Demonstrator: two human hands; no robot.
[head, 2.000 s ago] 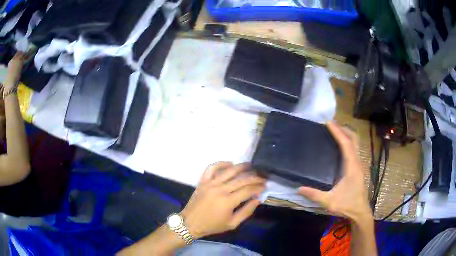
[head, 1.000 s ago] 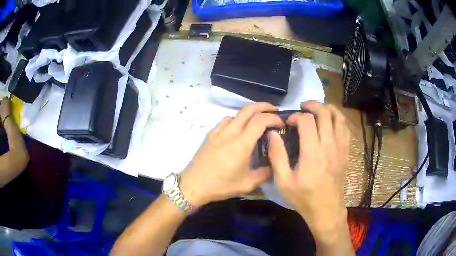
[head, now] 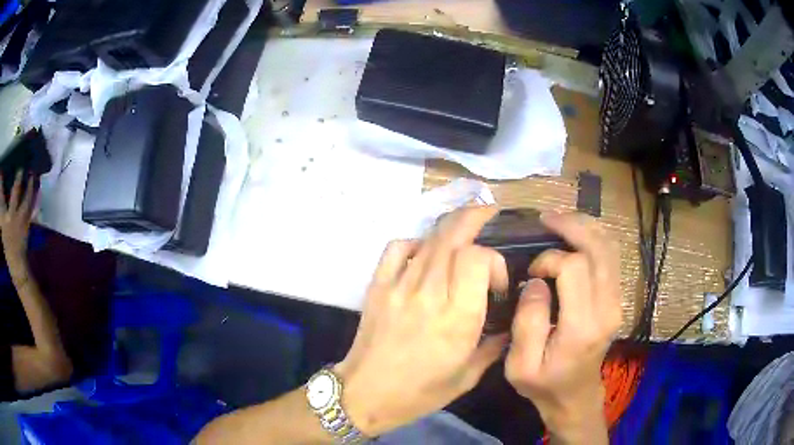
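Observation:
A black housing is held between both hands at the bench's near edge, tilted, with its upper edge showing between the fingers. My left hand, with a metal watch on the wrist, grips its left side. My right hand grips its right side, with the thumb bent over the near face. The fingers hide most of the housing. A second black housing lies on white foam wrapping farther back.
Foam-wrapped housings stand at left. A black fan and a box with a red light are at right, with cords below. A small dark block lies on cardboard. Another person's hand holds a dark part. Orange wires hang below the edge.
The held housing has been lifted and tilted off the bench, and both hands now grip it nearer the bench edge. The cardboard and small dark block beneath have come into view.

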